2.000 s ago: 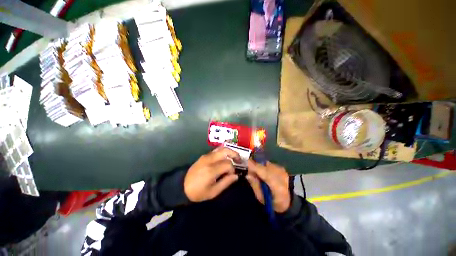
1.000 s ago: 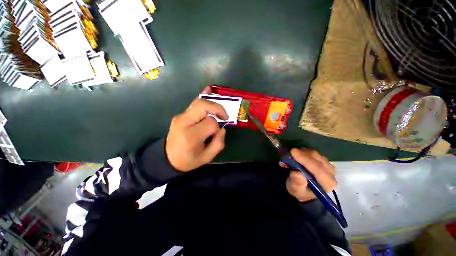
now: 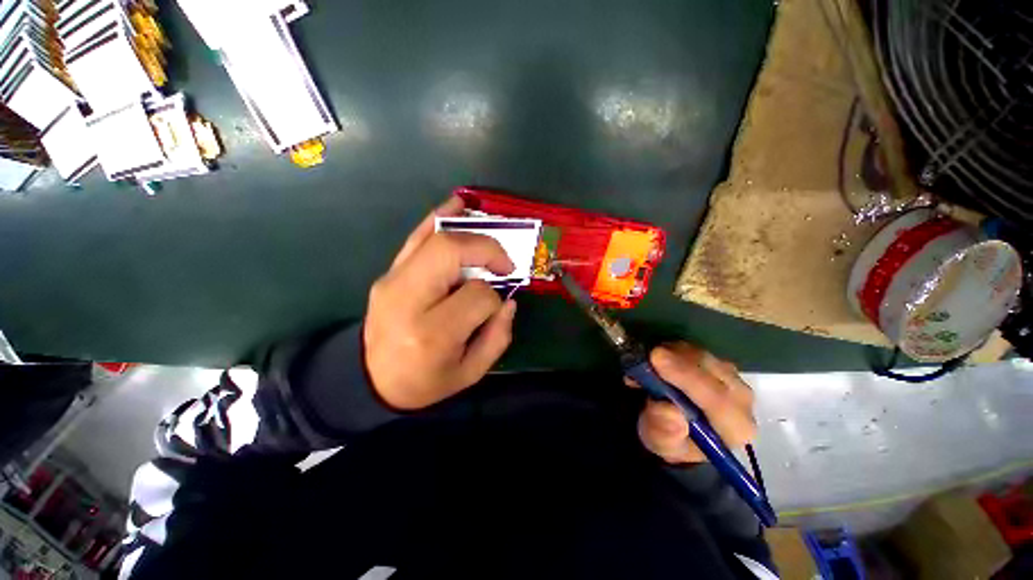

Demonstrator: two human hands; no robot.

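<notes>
A red device housing (image 3: 583,244) lies on the dark green bench, its orange patch at the right end. A white display module (image 3: 487,232) lies over its left part, with an amber flex cable (image 3: 541,259) at its right edge. My left hand (image 3: 436,306) presses on the module and pinches a thin strand of solder wire (image 3: 515,291). My right hand (image 3: 699,402) holds the blue soldering iron (image 3: 705,436); its metal tip is at the flex cable. Whether the tip touches it is hard to tell.
Stacked white modules (image 3: 100,85) with amber edges lie at upper left, and more modules (image 3: 272,85) beside them. At right are a brown cardboard mat (image 3: 782,204), a black fan with a wire guard (image 3: 963,91) and a round tub or reel with a red band (image 3: 946,289).
The housing now lies under the module, which has moved from between both hands onto it. The iron has swung round so its tip reaches the flex cable. The camera view is closer.
</notes>
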